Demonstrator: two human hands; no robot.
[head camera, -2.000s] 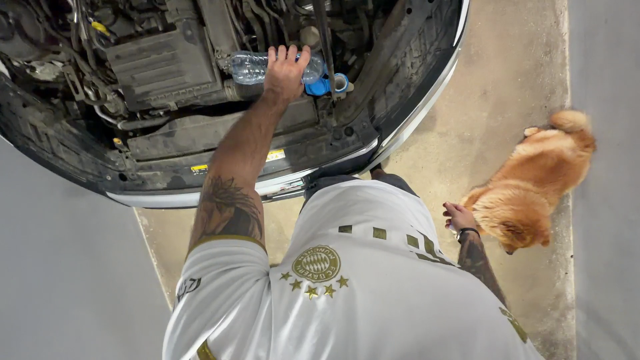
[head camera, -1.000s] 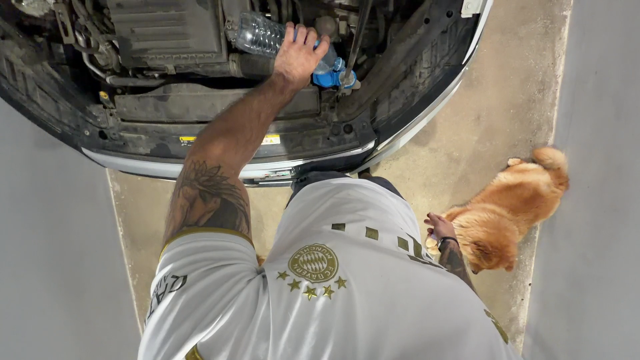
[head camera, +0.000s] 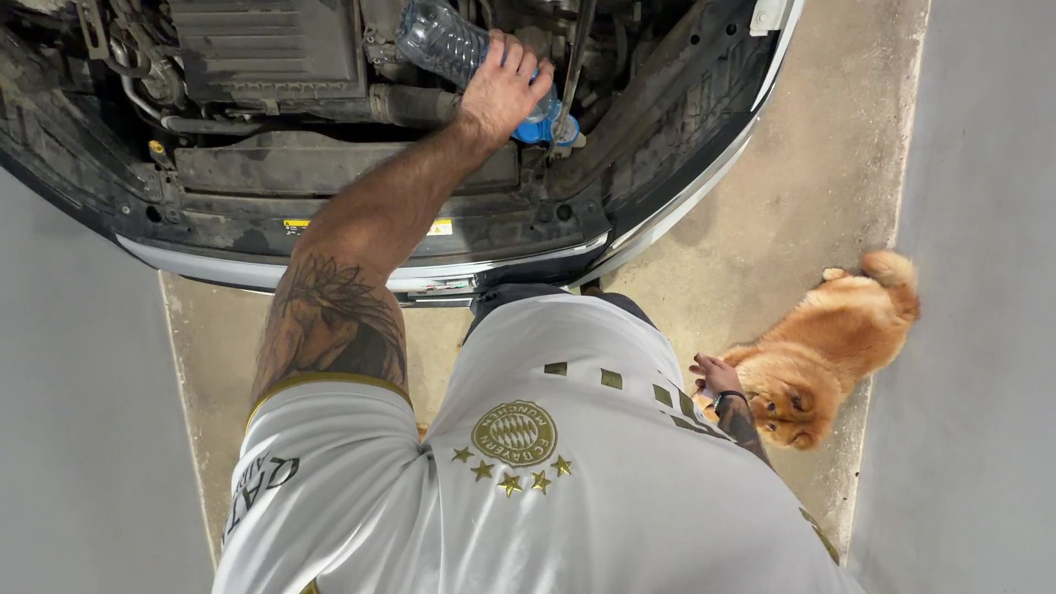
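My left hand (head camera: 505, 87) is closed around a clear ribbed plastic bottle (head camera: 441, 41) over the engine bay. The bottle slants, its base toward the upper left and its neck end at a blue filler neck or cap (head camera: 540, 128) near the front of the bay. Whether liquid is running is not visible. A metal rod (head camera: 580, 58) crosses beside the blue part. My right hand (head camera: 716, 375) is low at my right side, next to the tan dog (head camera: 813, 355). Its fingers are partly spread; the palm is hidden, and I cannot tell whether it holds something.
The black engine cover or air box (head camera: 268, 49) and a ribbed hose (head camera: 412, 106) lie left of the bottle. The car's front edge (head camera: 528, 268) runs across in front of my waist. The dog lies on the beige floor strip (head camera: 792, 190) at right.
The bottle has tilted, its base swinging farther from the car's front edge, with my left hand still around it. The dog's face now shows more. The view has shifted slightly.
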